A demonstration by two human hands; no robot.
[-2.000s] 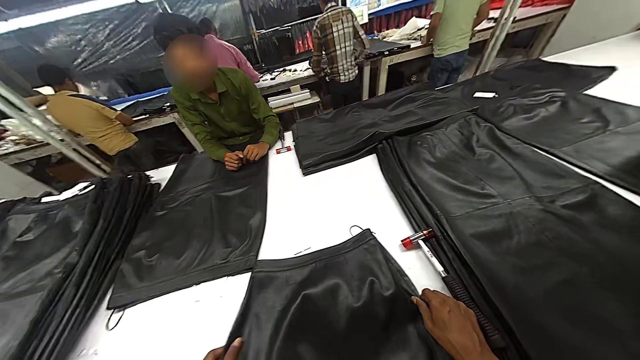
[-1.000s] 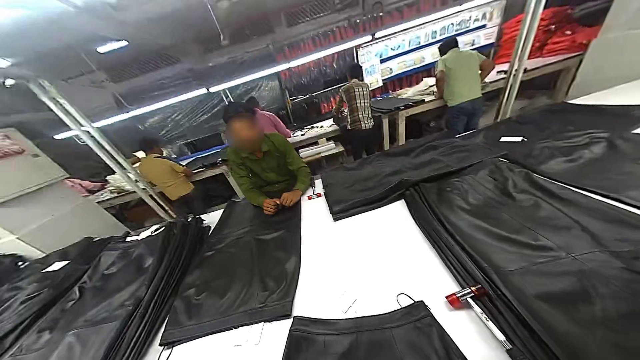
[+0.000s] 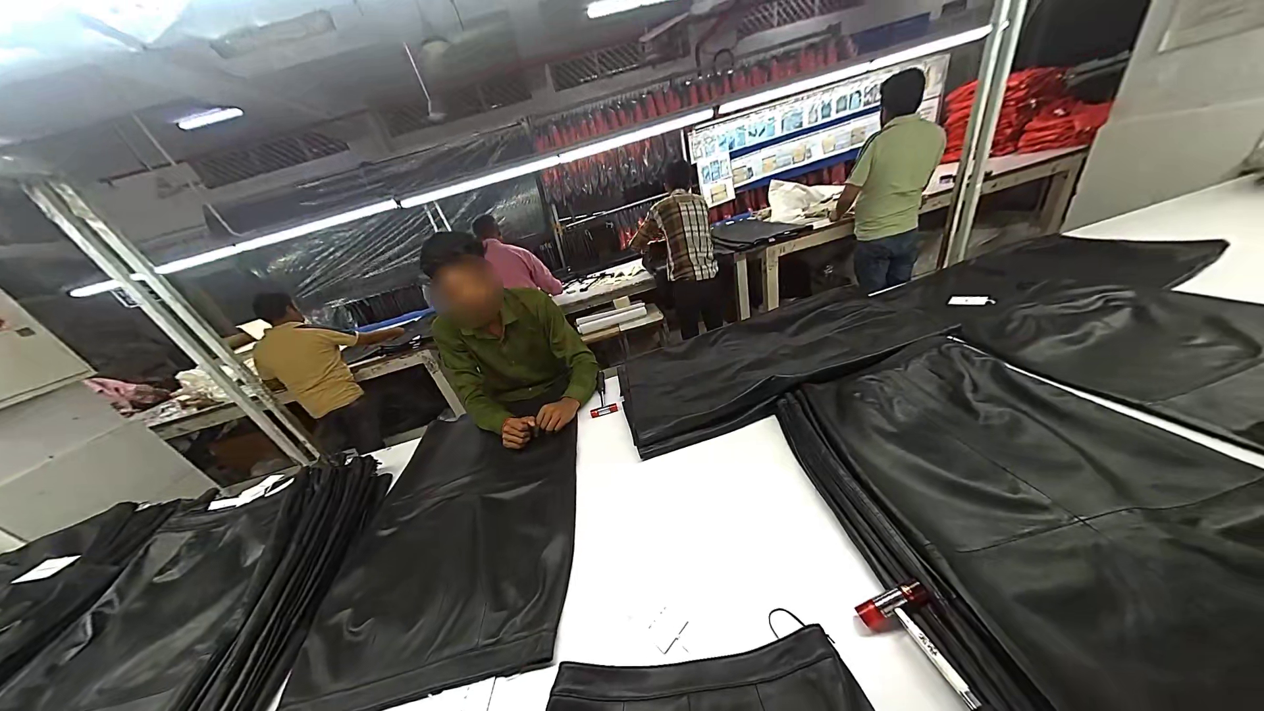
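Neither my left hand nor my right hand shows in the head view. At the bottom edge lies the waistband end of a black leather skirt (image 3: 706, 681), with a thin loop standing up from it; the rest of it is out of view. To its right, a mallet with a red head (image 3: 891, 606) and a pale handle bearing writing rests against a stack of black leather skirts (image 3: 1076, 494). Another black leather skirt (image 3: 464, 553) is spread out to the left on the white tabletop (image 3: 681, 513).
A co-worker in a green shirt (image 3: 513, 355) leans on the table's far side, both hands on the spread skirt. A second red mallet (image 3: 603, 409) lies nearby. More black stacks (image 3: 286, 553) stand left. Metal posts (image 3: 978, 138) rise beyond the table; several people work behind.
Two seconds ago both my hands were at the near skirt; they are now out of view. The view has tilted up, so less of that skirt shows.
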